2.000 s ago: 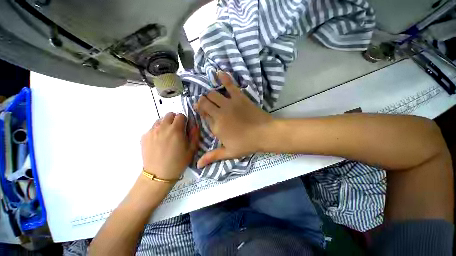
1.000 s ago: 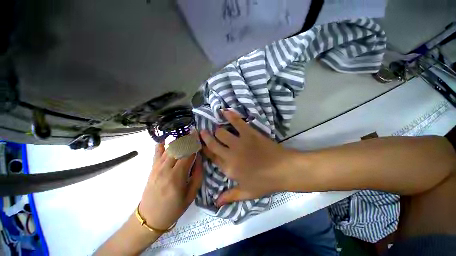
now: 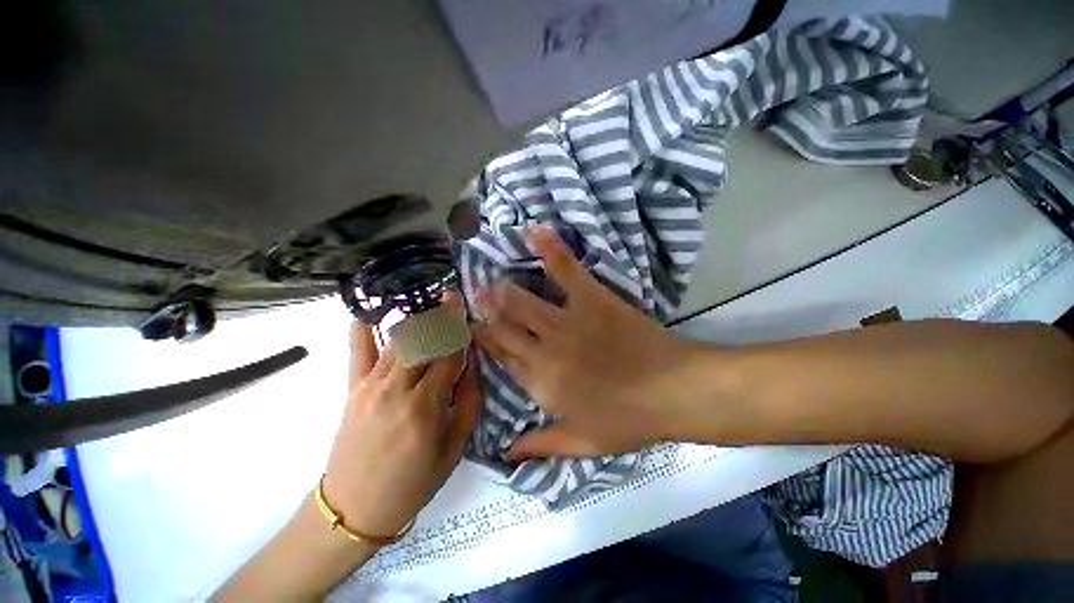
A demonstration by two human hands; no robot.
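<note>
The grey-blue and white striped knit garment (image 3: 660, 153) lies bunched on the machine table, running from under my hands to the upper right. My right hand (image 3: 577, 353) rests on it with spread fingers, pressing it flat. My left hand (image 3: 406, 424) is at its left edge, right beside the beige ribbed knob (image 3: 431, 335); its fingertips are partly hidden by the knob. The dark sewing machine head (image 3: 236, 141) looms close at the upper left. The needle and presser foot are hidden behind the knob and head.
A blue tray (image 3: 88, 518) with small items is at the left edge. A blurred dark curved bar (image 3: 177, 395) crosses the left. Metal fittings (image 3: 925, 167) and a dark tool are at right. A brown patch (image 3: 880, 317) lies by the printed scale. More striped fabric (image 3: 877, 501) hangs beside my lap.
The view has moved closer to the machine head than two seconds ago, and a marked pale sheet and the curved bar have come into view. In the last second the hands and garment have barely shifted.
</note>
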